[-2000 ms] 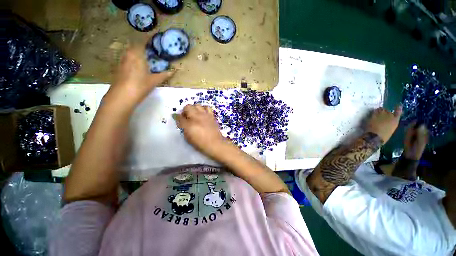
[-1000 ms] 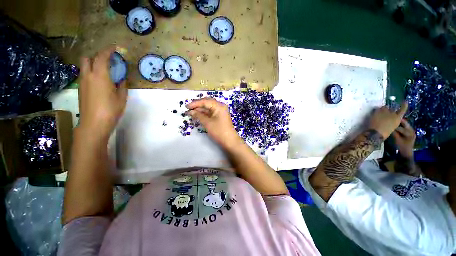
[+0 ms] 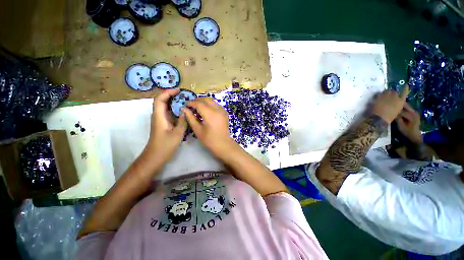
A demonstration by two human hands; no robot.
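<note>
My left hand (image 3: 165, 122) holds a round part (image 3: 182, 101) with a black rim and pale blue-white face, just past the white board's back edge. My right hand (image 3: 207, 122) is at the part's right side, thumb and fingertips together on its face. Whether a small insert is between those fingertips cannot be told. The loose pile of purple-black inserts (image 3: 257, 117) lies right of my right hand on the white board (image 3: 132, 147). Two round parts (image 3: 164, 76) lie overlapping on the brown board just beyond my hands.
More round parts (image 3: 206, 31) lie on the brown board (image 3: 229, 61). At left are a box of dark pieces (image 3: 38, 162), a dark plastic bag (image 3: 25, 96) and a clear bag (image 3: 51, 228). At right, a tattooed person's arm (image 3: 351, 147) reaches toward a glittering heap (image 3: 432, 86); one round part (image 3: 330, 83) lies nearer.
My left hand has brought the round part from the brown board rightward and nearer to me. My right hand has moved from the pile's left edge onto the part. The camera view has shifted slightly.
</note>
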